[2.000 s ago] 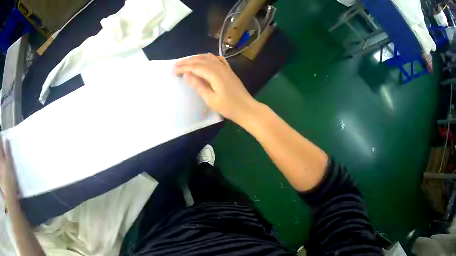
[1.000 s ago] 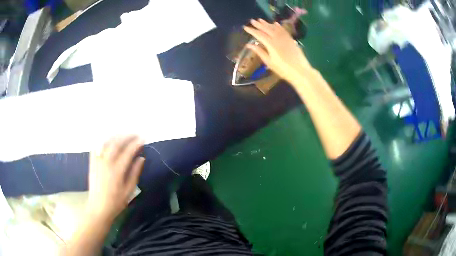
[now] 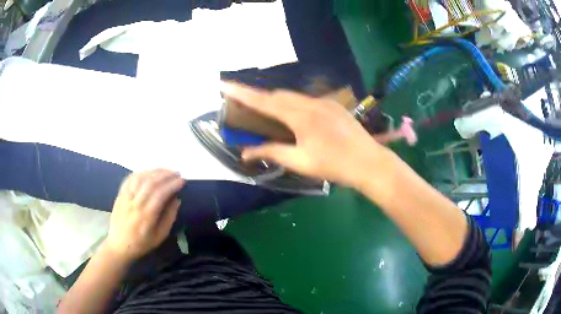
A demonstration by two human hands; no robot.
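Note:
A long white garment panel lies flat on the dark pressing surface. The steam iron, with a brown handle and blue part, is over the panel's right end, its tip pointing left. My right hand grips the iron's handle; hand and handle are slightly blurred. My left hand is at the panel's near edge, its fingertips resting on it. I cannot tell whether they pinch the cloth.
More white pieces lie at the far side of the board. A creamy garment hangs at the lower left. The blue hose and a pink tie are right of the iron. A blue stand with white cloth is on the green floor.
My right hand has moved from the panel to the iron, taken hold of it and brought it left onto the panel. My left hand has moved right to the near edge.

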